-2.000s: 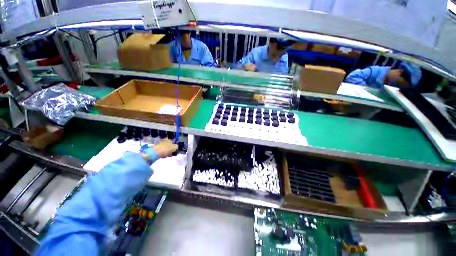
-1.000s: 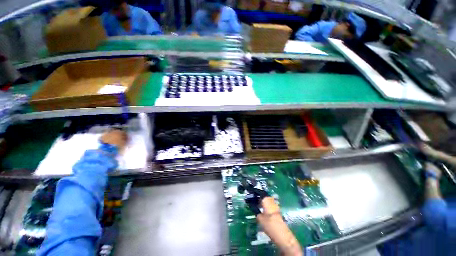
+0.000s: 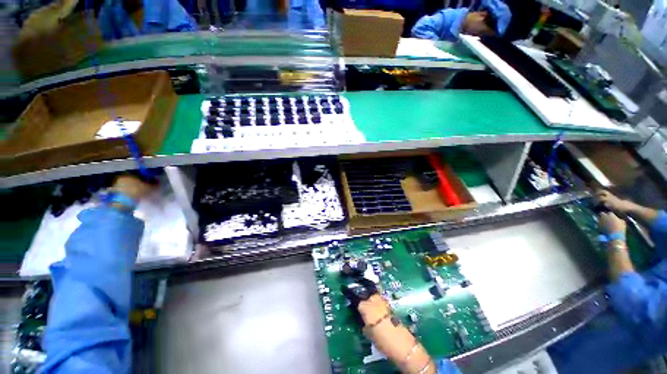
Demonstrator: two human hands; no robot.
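Observation:
A green circuit board [image 3: 439, 314] lies in front of me, partly populated. My right hand [image 3: 380, 321], bare with a blue sleeve, reaches over its left part, fingers closed around a black part [image 3: 358, 292]. A black round part [image 3: 353, 266] stands on the board just beyond the fingertips. My left hand [image 3: 132, 188] is at the white foam tray [image 3: 88, 234] on the lower shelf, just below the upper shelf's edge. It is small and blurred; dark parts lie by it, and its fingertips are unclear. Black cylindrical parts [image 3: 69, 199] stand at the back of the foam.
Black bins [image 3: 241, 193] hold small black and white parts. Beside them is a cardboard box [image 3: 439, 216] of long black parts. The upper shelf holds an empty cardboard box [image 3: 88, 117] and a component tray [image 3: 292, 135]. Another person's hands [image 3: 613, 212] work at the right.
The view has shifted right since two seconds ago. My right hand has come into view over the board with a black part. My left hand remains at the foam tray, near its back right.

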